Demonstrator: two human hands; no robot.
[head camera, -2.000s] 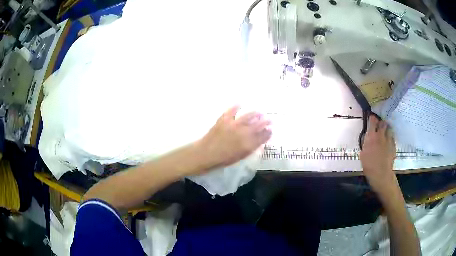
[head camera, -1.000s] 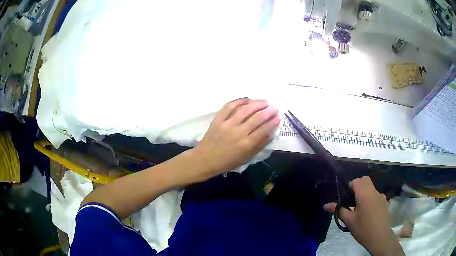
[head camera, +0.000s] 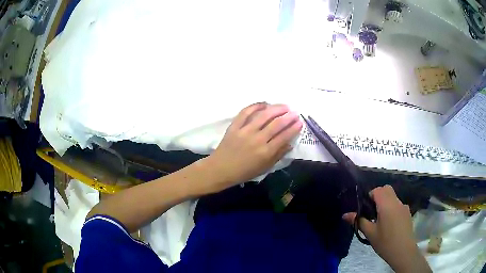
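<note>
White fabric, washed out by glare, covers the left and middle of the table and hangs over the front edge. My left hand lies on the fabric near the front edge, its fingers bent at the fabric's right end; whether they grip it is hidden. My right hand holds the long black fabric shears by the loop handles, in front of the table edge. The blades point up and left over the table, slightly apart at the tips, close to my left fingertips.
The sewing machine's needle area glares at the upper right. A tan card and instruction sheets lie to the right. A ruler scale runs along the front. A yellow bar is below left; white fabric heaps at lower right.
My right hand has taken the shears from the table right of the needle and brought them left and toward me. The view has shifted. Over the last second the blade tips have parted slightly.
</note>
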